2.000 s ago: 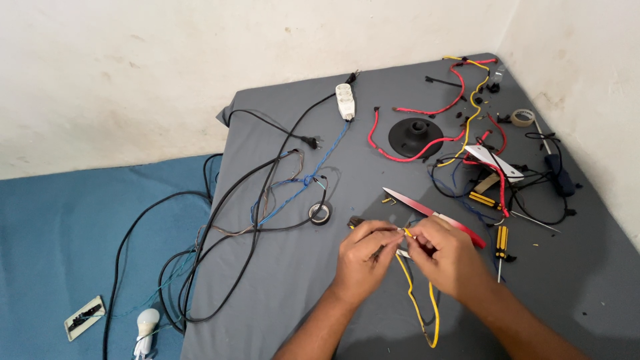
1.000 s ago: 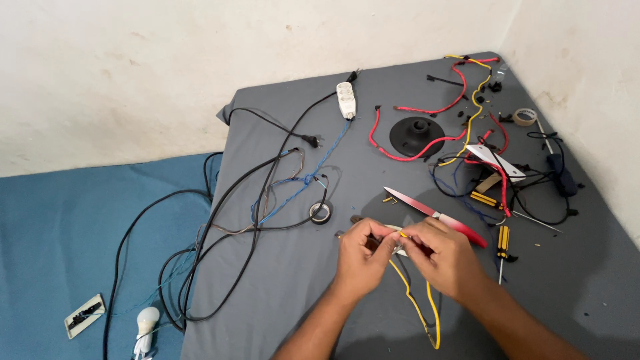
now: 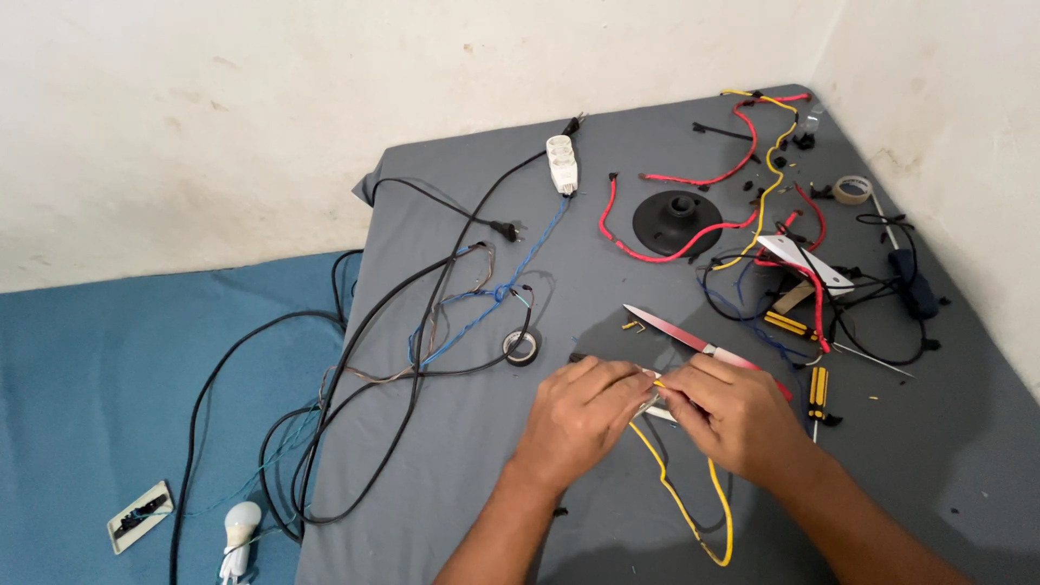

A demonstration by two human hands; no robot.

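My left hand and my right hand meet fingertip to fingertip over the grey cloth, both pinching a yellow wire whose loop hangs below them. Something pale, partly hidden by my fingers, lies beneath the pinched part. Just beyond my hands lies a knife with a red and pink blade, its handle end running behind my right hand. Small yellow bits lie near the knife tip. Right of my right hand is a yellow-and-black screwdriver.
A black round base, red wires and a tape roll lie at the back right. Left are a white socket strip, black tape and black cables. A light bulb lies on the blue surface.
My hands stay together at nearly the same place, with small shifts of the fingers. The hanging yellow loop has shifted slightly.
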